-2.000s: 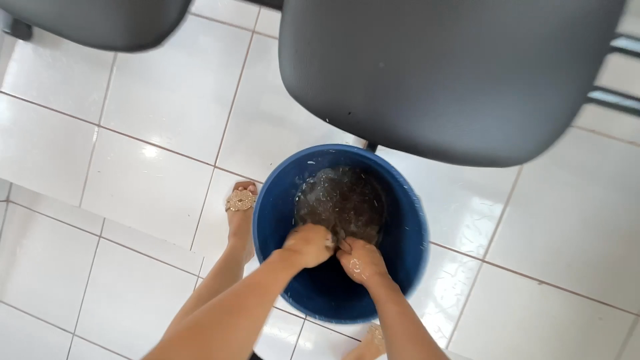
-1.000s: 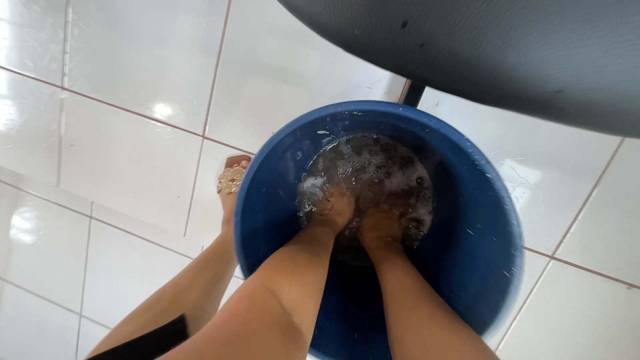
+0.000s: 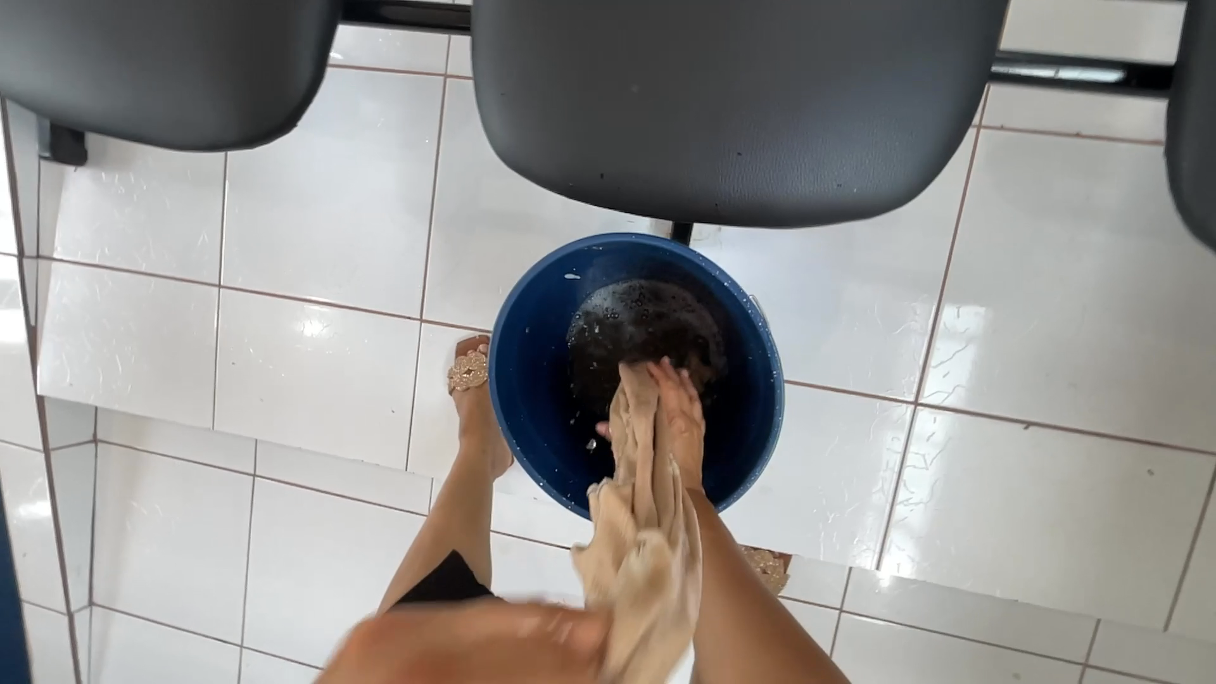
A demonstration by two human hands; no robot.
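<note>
A wet beige cloth (image 3: 646, 532) hangs lengthwise over the near rim of a blue plastic bucket (image 3: 532, 446), raised toward the camera at its lower end. My left hand (image 3: 475, 641), blurred and close to the camera, grips that raised end. Inside the bucket my right hand (image 3: 682, 418) lies along the right side of the cloth's far end, with its fingers pointing away from me; the cloth hides part of it. Dark, foamy water (image 3: 641, 328) lies below in the bucket.
Grey padded seats (image 3: 741, 114) joined by a black bar (image 3: 1073, 71) stand just beyond the bucket. Glossy white floor tiles (image 3: 323, 361) carry wet streaks. My sandalled feet flank the bucket, the left sandal (image 3: 468, 369) at its left.
Both hands were down in the bucket's water before. The cloth is now lifted out of it, and my left hand has come up toward the camera. The view has shifted.
</note>
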